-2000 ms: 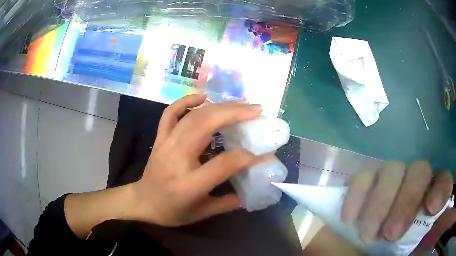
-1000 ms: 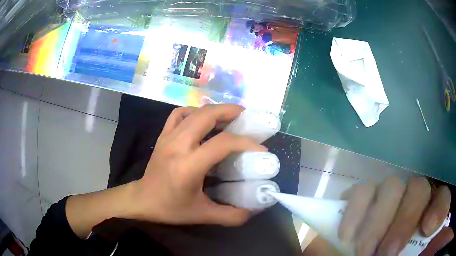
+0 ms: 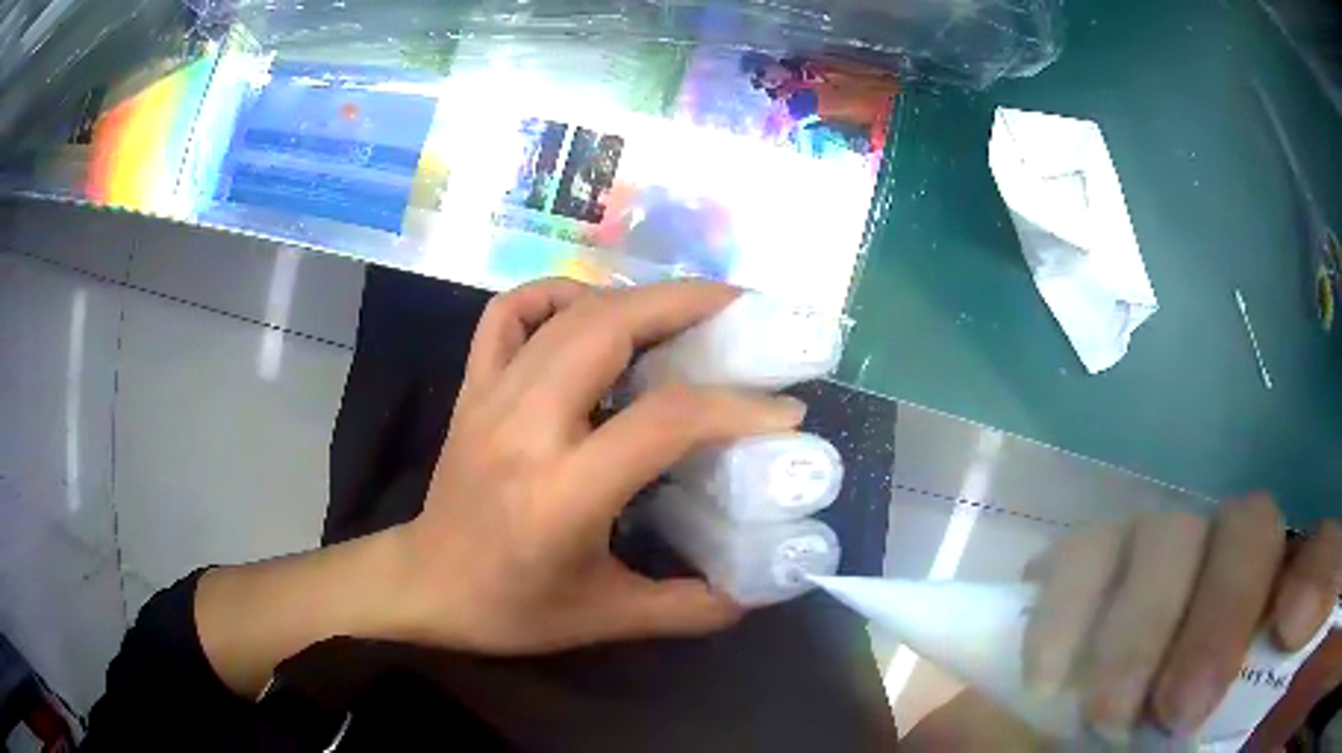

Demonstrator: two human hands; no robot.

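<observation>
My left hand (image 3: 545,471) holds three white plastic housings (image 3: 762,478) over the dark cloth on my lap, their rounded ends facing right. The top housing is apart from the lower two, with my index finger over it and another finger between. My thumb is under the lowest one. My right hand (image 3: 1177,618) is closed around a white dispensing cone (image 3: 942,625) with printed lettering at its wide end. The cone's tip is at the end face of the lowest housing. Whether paste is coming out cannot be told.
A folded white paper (image 3: 1074,236) and a thin swab (image 3: 1252,338) lie on the green mat (image 3: 942,294). A shiny printed sheet (image 3: 324,147) lies along the table edge, with clear plastic trays (image 3: 618,37) behind it. Scissors handles (image 3: 1329,280) show at the right rim.
The housings have changed from two visible ends to three and shifted slightly. The cone tip stays at the lowest housing, a little right of where it was a second ago.
</observation>
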